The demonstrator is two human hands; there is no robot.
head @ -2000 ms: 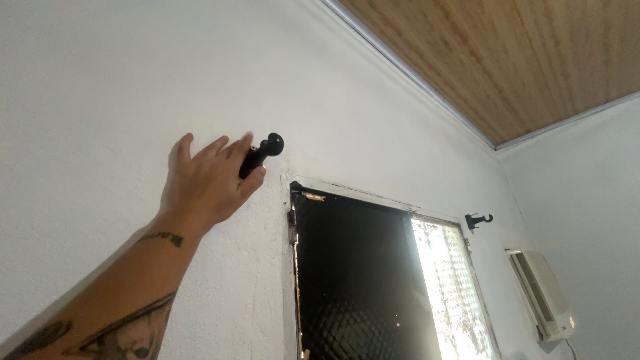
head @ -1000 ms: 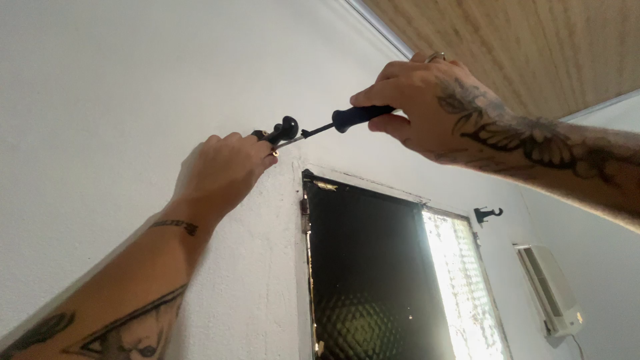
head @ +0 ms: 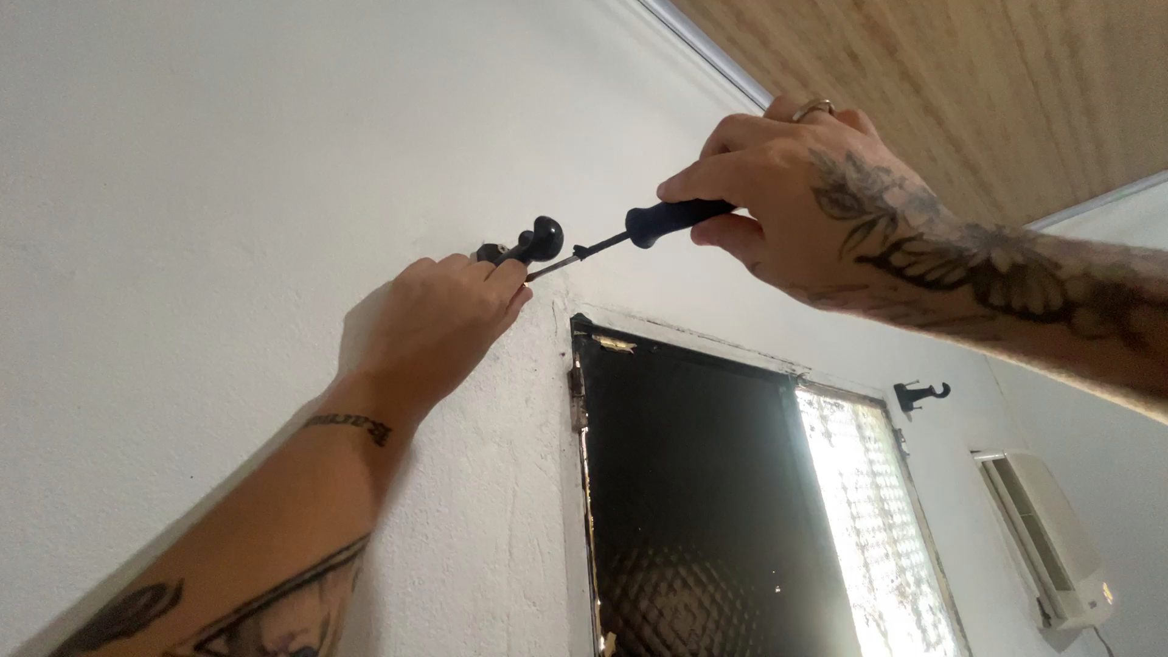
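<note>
A black curtain rod bracket (head: 538, 239) sits against the white wall, above the window's upper left corner. My left hand (head: 438, 315) is closed around its lower part, which the fingers partly hide. From the right, my right hand (head: 776, 178) grips the dark blue handle of a screwdriver (head: 675, 219). Its shaft slants down to the left, and the tip reaches the fingers of my left hand just below the bracket's round end. Whether the tip sits in a screw cannot be told.
Below is a window with a worn frame (head: 693, 333), a dark pane and a bright patterned part. A second black bracket (head: 920, 394) is on the wall at its right. Beyond hangs a white air conditioner (head: 1049, 538). A wood-look ceiling (head: 931, 82) slopes above.
Two seconds ago only my left hand showed, at the bracket. My right hand has since come in from the right with the screwdriver, its tip at the bracket.
</note>
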